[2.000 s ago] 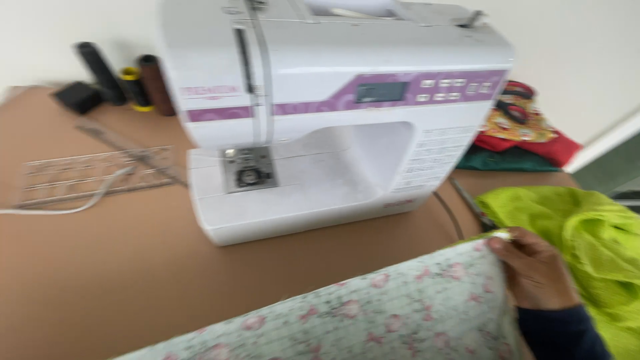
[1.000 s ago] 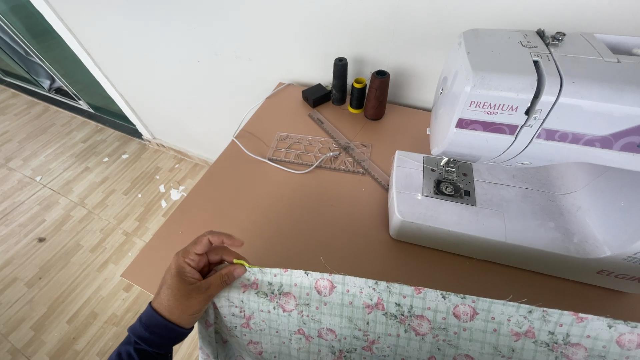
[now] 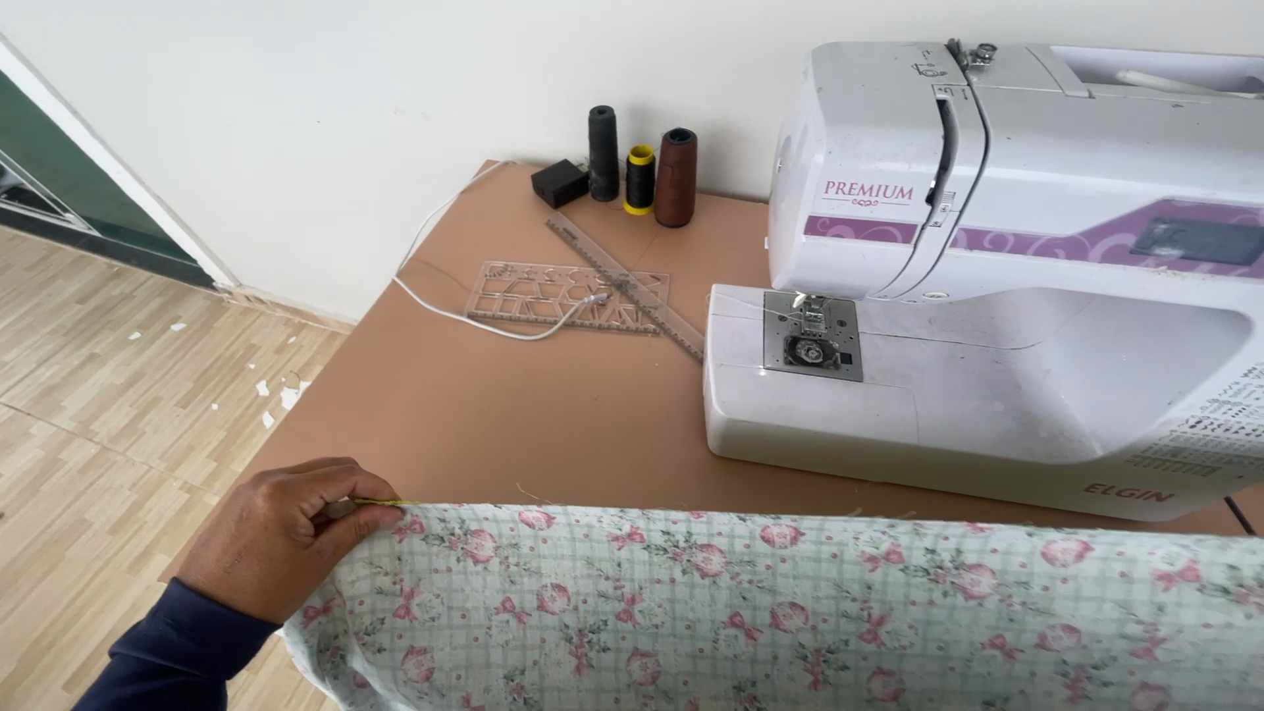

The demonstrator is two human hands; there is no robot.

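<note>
My left hand pinches the upper left corner of a floral printed fabric between thumb and fingers, with a bit of yellow-green edge showing at the fingertips. The fabric stretches to the right along the front of the table, its top edge nearly straight, and runs out of the frame. Behind it stands a white and purple Elgin sewing machine, with loose thread lying over its needle plate. My right hand is out of view.
On the brown table lie a clear stencil ruler, a clear straight ruler and a white cable. Thread cones and a black block stand by the wall. Paper scraps litter the floor.
The view has swung left from the machine's right side, where my right hand held the fabric's corner two seconds ago. My left hand keeps its pinch on the left corner since one second ago.
</note>
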